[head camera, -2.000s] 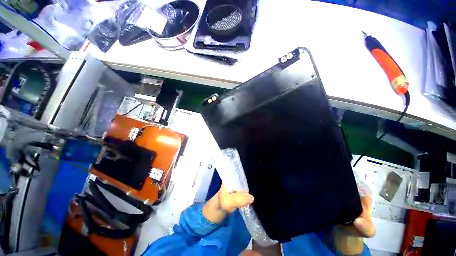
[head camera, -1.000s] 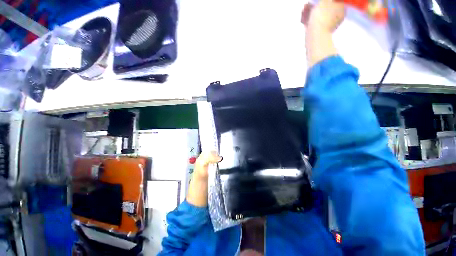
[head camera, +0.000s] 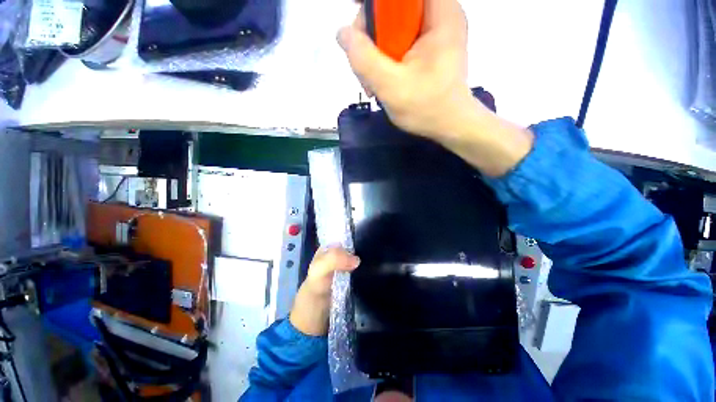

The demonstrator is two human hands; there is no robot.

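A black plastic cover panel [head camera: 424, 228] lies face up in front of me, its far end by the bench edge, with bubble wrap [head camera: 339, 314] showing along its left side. My left hand [head camera: 326, 275] grips the panel's left edge and the wrap, thumb on top. My right hand [head camera: 424, 82] holds the orange-red corded tool [head camera: 397, 28] over the panel's far left corner. A thin tip shows near the corner lug; whether it touches cannot be told. The hand and wrist hide part of the far edge.
On the white bench [head camera: 306, 71] stand a black part with a round grille [head camera: 206, 31], cut off above, and a round dish [head camera: 110, 39] at left. An orange fixture plate [head camera: 169, 251] is at lower left. Red machine buttons [head camera: 294, 230] flank the panel. A dark cable [head camera: 598, 63] crosses the bench at right.
My right hand left the panel, took the orange tool from the bench and brought it left to the panel's far corner. The panel now lies straighter, and my left hand still holds its left edge.
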